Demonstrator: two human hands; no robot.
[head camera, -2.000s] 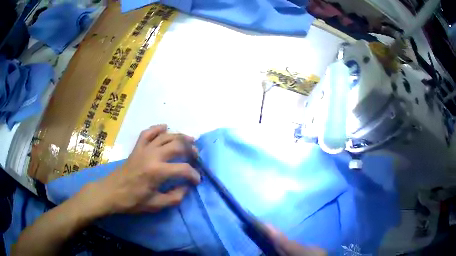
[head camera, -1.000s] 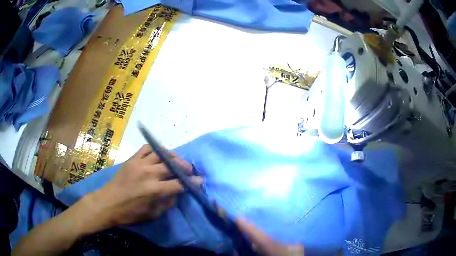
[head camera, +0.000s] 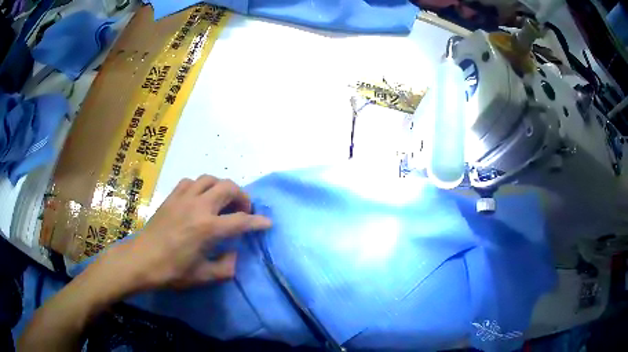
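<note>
A large light blue garment panel [head camera: 358,240] lies across the near side of the white table and beside the machine, with a small white embroidered motif at its lower right. My left hand [head camera: 200,234] rests on its left part, fingers curled and pinching cloth near the upper left edge. The dark blades of the shears [head camera: 292,295] lie slantwise on the panel, tips near my left fingers. The blades look closed; the shears' handles are cut off by the bottom edge. My right hand is out of the picture.
The white sewing machine head [head camera: 496,117] with its pale green plastic piece [head camera: 449,130] stands at right. Taped cardboard [head camera: 103,117] edges the table at left. More blue panels lie at the top [head camera: 337,14] and at the left [head camera: 27,130].
The shears have swung down from above my left hand onto the panel, and my right hand has left the picture at the bottom. My left hand stays near the same place.
</note>
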